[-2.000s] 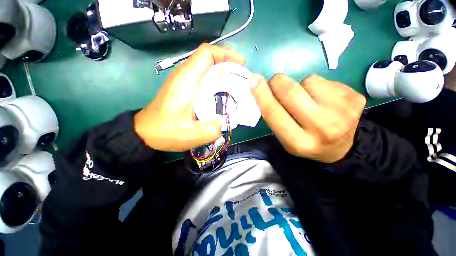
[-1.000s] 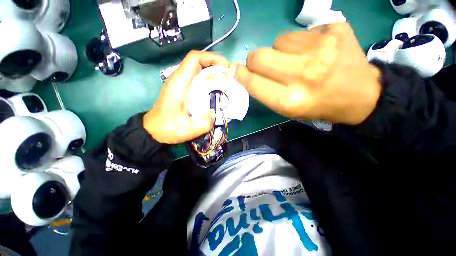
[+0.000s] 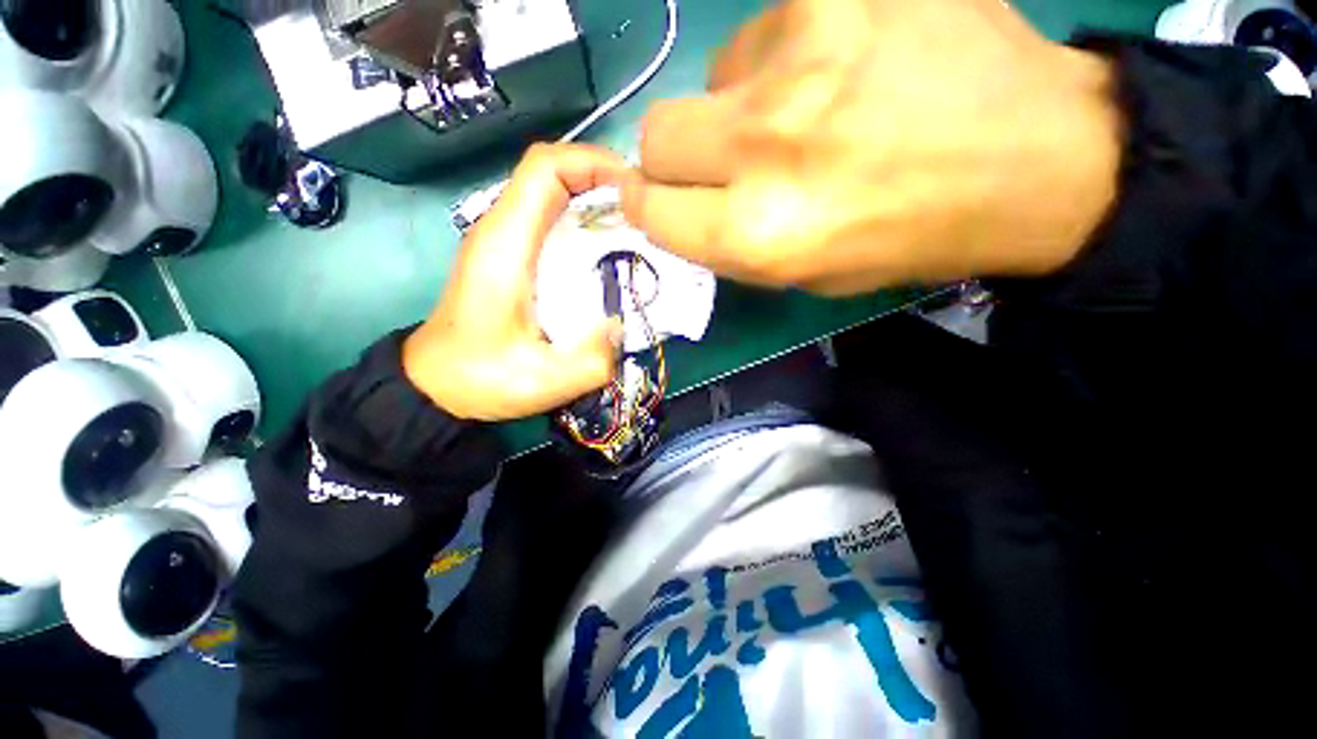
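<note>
My left hand (image 3: 498, 296) holds a white camera base shell (image 3: 667, 296) with its open side facing up. A dark strip and thin wires show in the shell's central opening. The dark inner head assembly (image 3: 610, 433) hangs below the shell on red, yellow and black wires, near the bench's front edge. My right hand (image 3: 867, 159) is over the shell's upper right rim, fingertips together and slightly blurred. Its fingers hide part of the rim, and I cannot tell whether they pinch something small.
A grey-white screw feeder box (image 3: 433, 87) stands at the back, with a white cable (image 3: 636, 90) beside it. A small dark head part (image 3: 311, 191) lies left of the box. Several finished white cameras (image 3: 109, 448) crowd the left side; others (image 3: 1242, 26) show at the far right.
My right hand has moved left and closer to the camera, over the shell's upper rim. My left hand still holds the shell. The view has shifted, and the white scrap is no longer visible.
</note>
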